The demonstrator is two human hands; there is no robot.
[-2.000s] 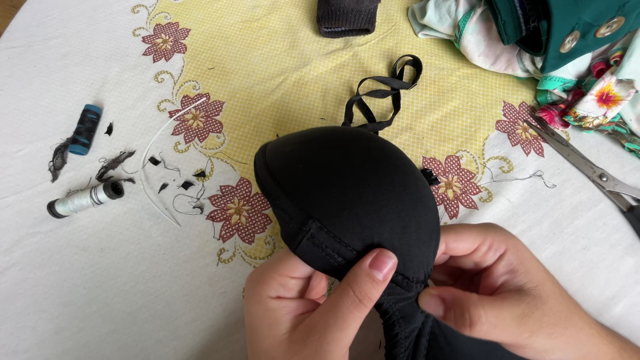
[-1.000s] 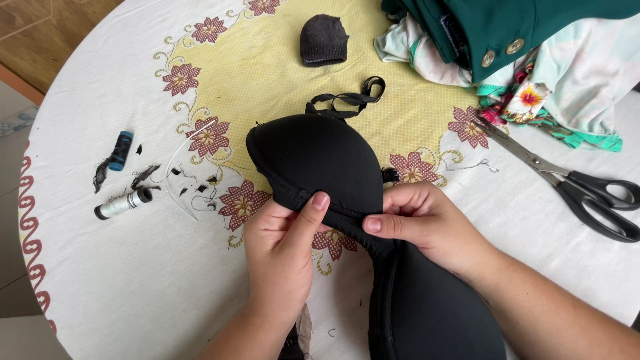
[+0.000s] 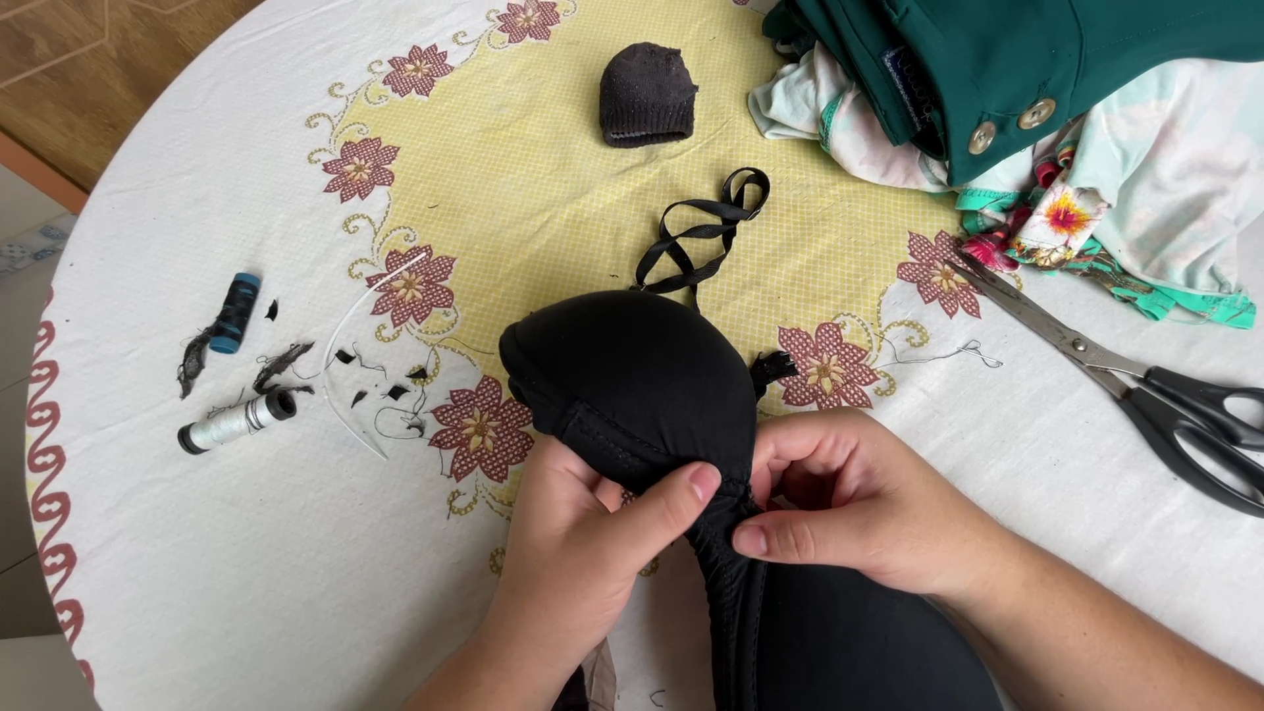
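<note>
A black padded bra [image 3: 632,385] is held over the table, one cup at the upper left and the other at the lower right. My left hand [image 3: 602,533] grips the lower edge of the upper cup, thumb on top and fingers underneath. With thumb and fingers, my right hand [image 3: 839,504] pinches the fabric at the centre between the cups. Thin black straps [image 3: 706,232] lie looped beyond the upper cup. A white curved underwire [image 3: 341,365] rests on the cloth to the left, beside black fabric scraps [image 3: 397,392].
Left are a dark thread spool [image 3: 235,314] and a white thread spool [image 3: 237,423]. A dark knitted piece [image 3: 647,96] lies at the top. Open scissors [image 3: 1081,348] lie right, below a green buttoned garment [image 3: 1047,59] and floral fabric [image 3: 1165,178]. The tablecloth [image 3: 197,583] is patterned.
Both hands still hold the bra near its centre. The view has shifted, showing more of the table's left edge and the whole scissors than two seconds ago.
</note>
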